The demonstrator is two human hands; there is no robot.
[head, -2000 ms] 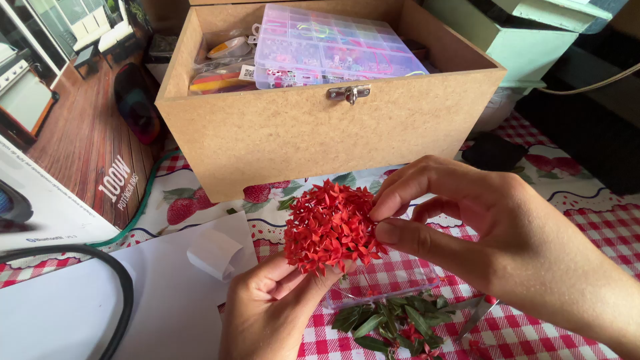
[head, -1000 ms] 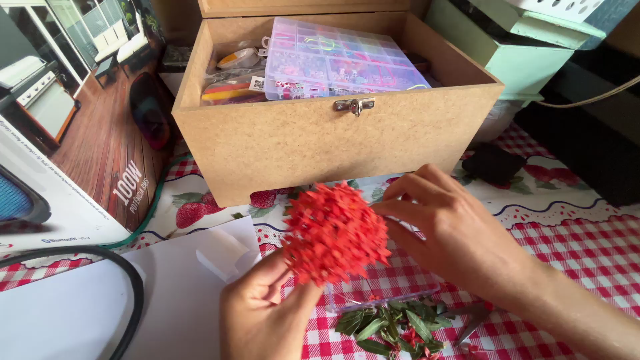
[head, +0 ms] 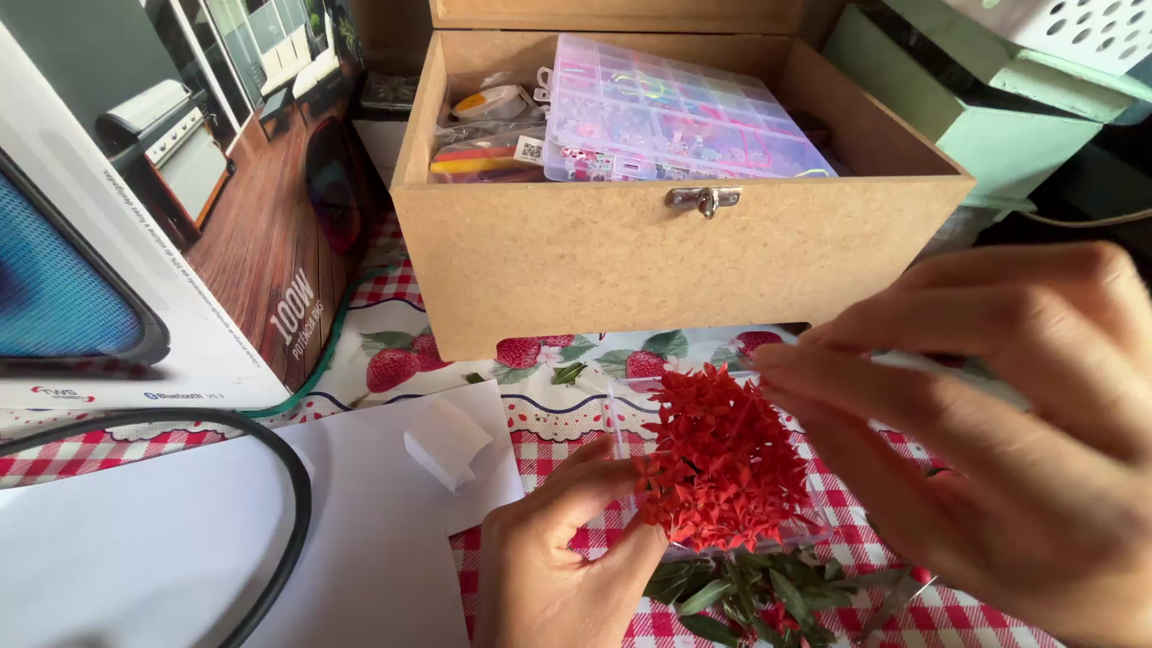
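Note:
A dense cluster of small red flowers [head: 724,463] is held from below by my left hand [head: 576,549], the thumb and fingers at its lower left edge. My right hand [head: 981,405] is raised at the cluster's upper right, thumb and forefinger tips close together; whether something small is between them cannot be told. Behind the flowers lies a clear plastic tray [head: 630,396], partly hidden. Cut green leaves [head: 756,594] with a few red blossoms lie below the cluster. A metal blade, perhaps scissors [head: 900,601], lies partly under my right hand.
An open wooden box [head: 666,261] with a metal clasp holds a compartmented plastic bead case [head: 666,117]. At left stand a printed speaker carton [head: 261,270], white paper [head: 360,540] and a black cable [head: 301,504]. Light green containers [head: 972,135] stand back right, on a checked strawberry tablecloth [head: 540,450].
My right hand has come up from beside the flowers to their upper right, nearer the camera. The cluster has been tilted and lowered a little, still in my left hand.

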